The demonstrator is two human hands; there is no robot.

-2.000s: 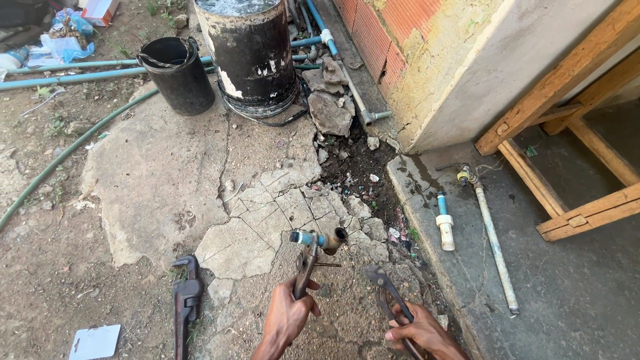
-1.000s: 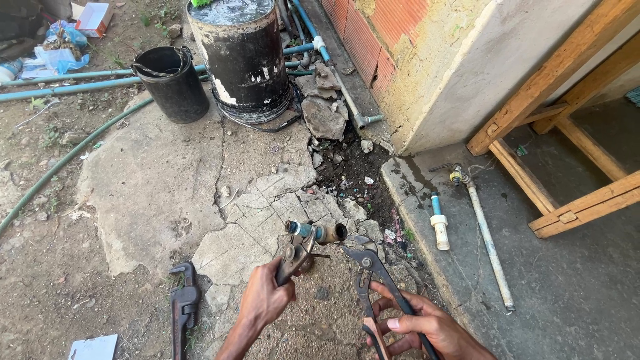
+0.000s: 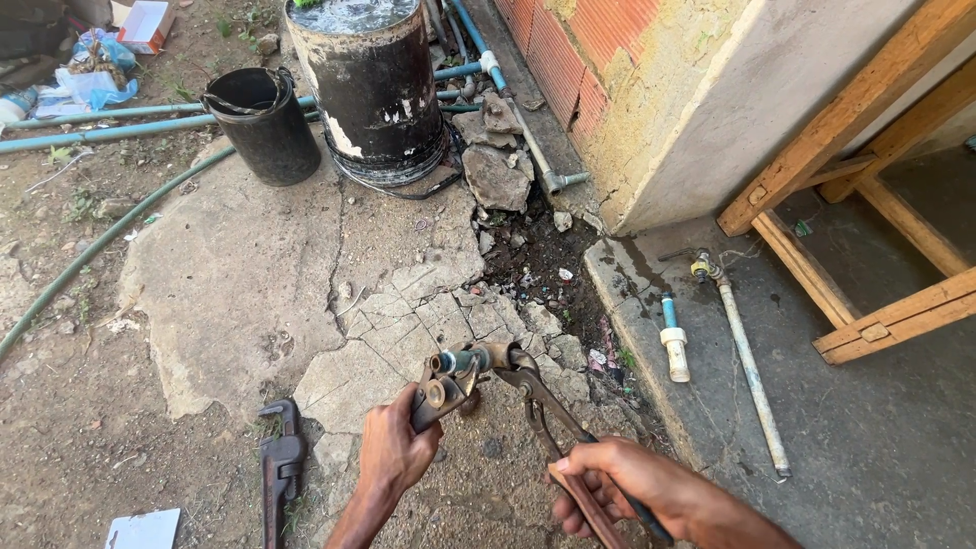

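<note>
Low in the middle, my left hand (image 3: 400, 446) grips a metal locking tool (image 3: 442, 394) whose jaws are around a short blue pipe piece (image 3: 463, 360). A brownish metal elbow fitting (image 3: 502, 355) sits at that piece's right end. My right hand (image 3: 618, 488) holds water pump pliers (image 3: 553, 412) by both handles, with their jaws at the elbow's right side; how firmly they bite cannot be told. A pipe wrench (image 3: 280, 465) lies on the ground left of my left hand. On the slab to the right lie a blue and white pipe piece (image 3: 674, 343) and a long pipe with a tap (image 3: 751, 374).
A black bucket (image 3: 263, 137) and a black drum of water (image 3: 374, 99) stand ahead. Broken concrete (image 3: 496, 179) lies beside a dirt hole by the wall. A green hose (image 3: 99, 244) crosses the left side. A wooden frame (image 3: 900, 313) stands right, and a white card (image 3: 145, 530) lies low left.
The pliers in my right hand were apart from the fitting two seconds ago; their jaws have moved left to the elbow. My left hand still holds its tool on the blue piece.
</note>
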